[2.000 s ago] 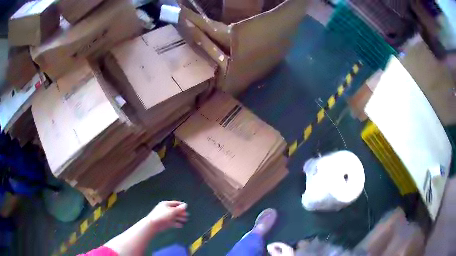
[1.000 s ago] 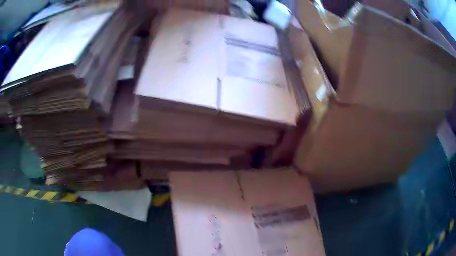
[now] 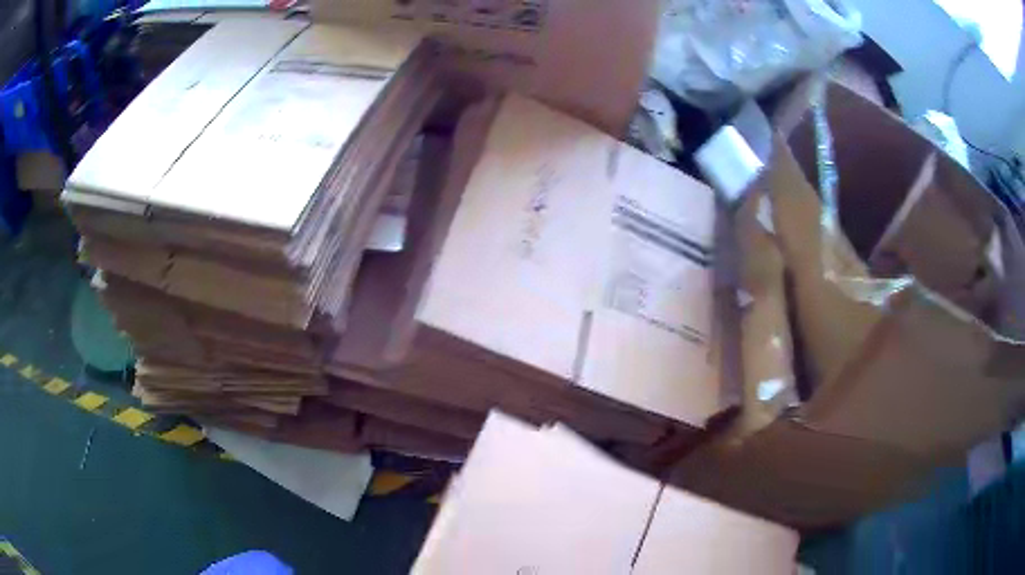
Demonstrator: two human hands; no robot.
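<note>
Neither of my hands shows. Nearest in front of me, at the bottom edge, is a stack of flat cartons (image 3: 562, 505), cut off by the picture's edge. Behind it lies a larger stack of flat brown cartons with two dark printed bars (image 3: 517, 247). To its left a tall stack of flat cartons (image 3: 242, 135) leans, its many thin edges fanned on the right side. The picture is slightly blurred.
A large open carton with shiny tape (image 3: 877, 393) stands at the right. Clear plastic film (image 3: 753, 45) lies behind. A pale sheet (image 3: 304, 472) and yellow-black floor tape (image 3: 132, 418) are on the green floor. A blue rounded shape (image 3: 250, 563), perhaps my knee, shows at the bottom.
My left hand, visible two seconds ago, is out of the picture. The view has swung left and nearer to the stacks; the white roll and my foot are gone from view.
</note>
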